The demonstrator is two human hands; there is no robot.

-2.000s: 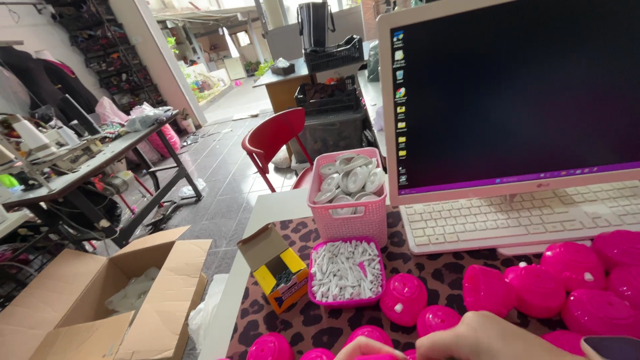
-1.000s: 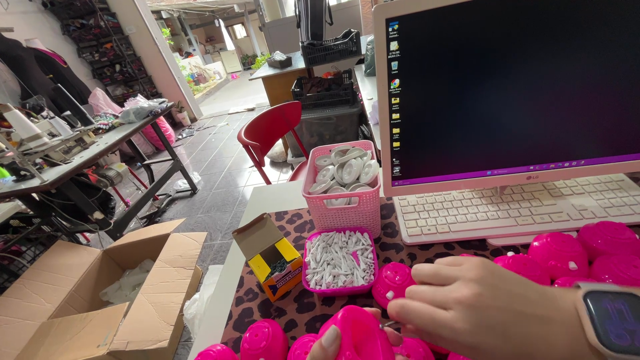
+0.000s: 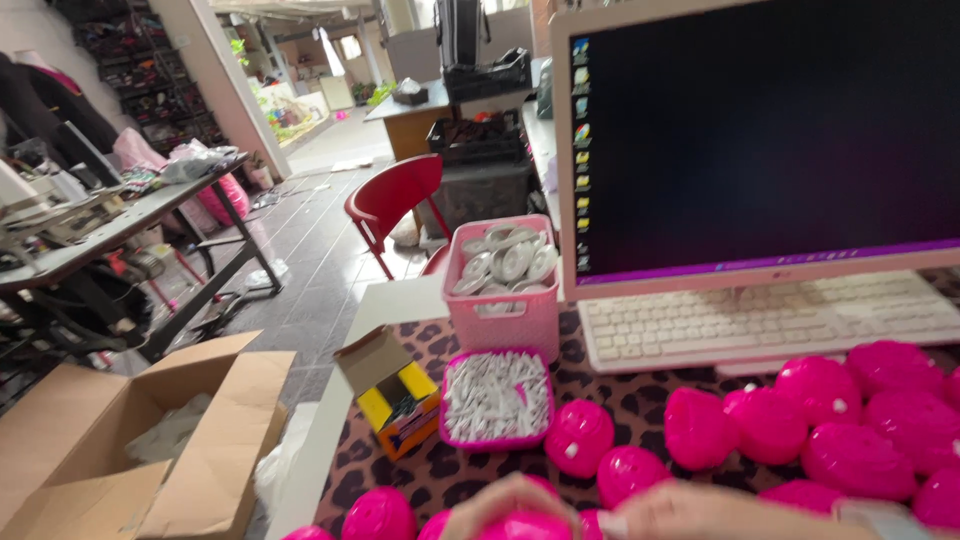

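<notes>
At the bottom edge, my left hand curves its fingers around a glossy pink plastic piece. My right hand is beside it, blurred, its fingertips close to the same piece; whether they hold a small part cannot be told. Around both hands lie several pink rounded plastic pieces, some with a small white part on them. Just beyond is a magenta tray full of small white plastic parts. Behind that stands a pink basket of white round plastic parts.
An opened yellow and black small box stands left of the tray. A white keyboard and monitor are at the right. Beyond the table's left edge are an open cardboard box, a red chair and a workbench with sewing machines.
My right hand has moved lower in the view, and its watch is now mostly cut off by the bottom edge. The pink piece in my left hand also sits lower than one second ago.
</notes>
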